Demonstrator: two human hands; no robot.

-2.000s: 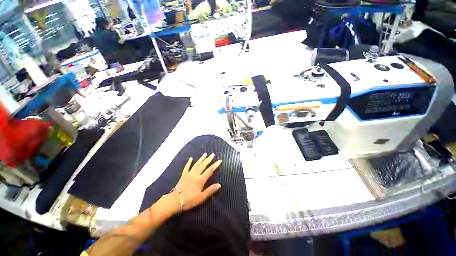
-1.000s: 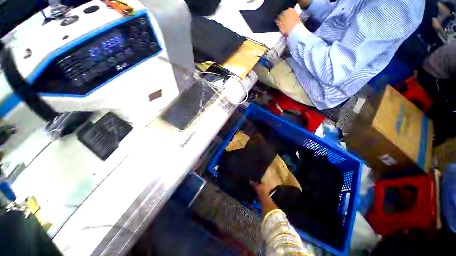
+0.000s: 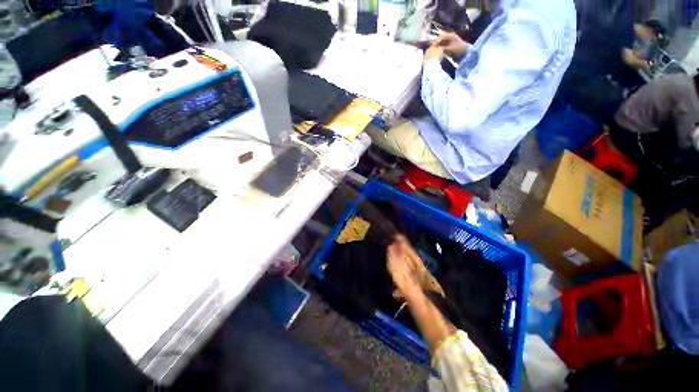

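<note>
My right hand reaches down into the blue plastic crate. It is blurred, with the fingers near dark cut pieces and brown card; whether it grips anything cannot be made out. A small brown card scrap lies at the crate's left side. My left hand is not in view. A black piece lies at the bottom left, on the table's near part. The white sewing machine stands on the table at the left.
Black labels and a flat dark item in clear plastic lie on the white table. A person in a blue shirt sits beyond the crate. A cardboard box and a red stool stand right of it.
The view first swung from the machine bed to the crate. Since one second ago, my right hand has shifted up within the crate, and the dark piece and card near it have changed position.
</note>
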